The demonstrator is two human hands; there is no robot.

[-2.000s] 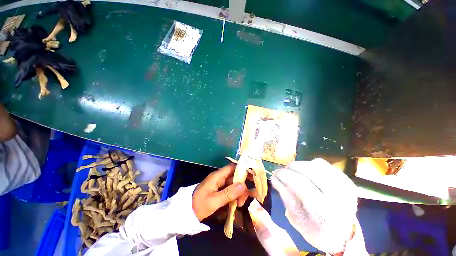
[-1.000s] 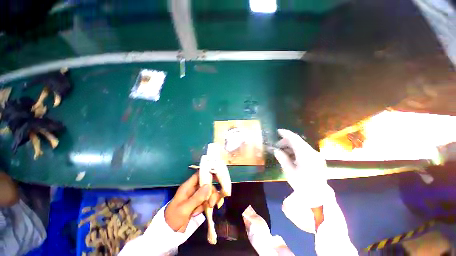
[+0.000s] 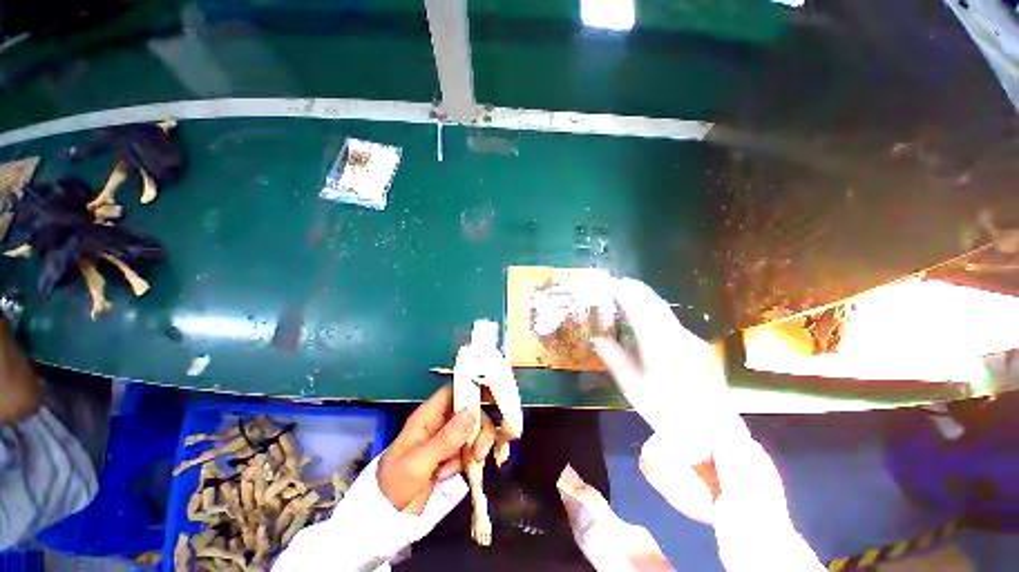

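Observation:
My left hand (image 3: 430, 458), bare at the fingers, holds a pale tan figure lower body (image 3: 486, 374) upright at the bench edge, one leg hanging below the fingers. My right hand (image 3: 670, 374), in a white glove, is over the right part of the tan cardboard palette (image 3: 520, 324), which has a whitish smear. Its fingers are blurred and pinched together; a thin stick shows only faintly by them, its tip hidden. A pale finger-like shape with white cloth also shows at the lower middle; I cannot tell whose it is.
A blue bin (image 3: 386, 422) of tan legs stands below the green bench (image 3: 391, 268). Black bundles with tan legs (image 3: 84, 240) lie at left, a clear packet (image 3: 363, 174) further back. A glowing heating box (image 3: 916, 324) is at right. Another person's arm (image 3: 39, 469) shows at far left.
My right hand was at the figure, then right of the palette, and is now over it. My left hand still holds the figure, now further left in view. The view has shifted.

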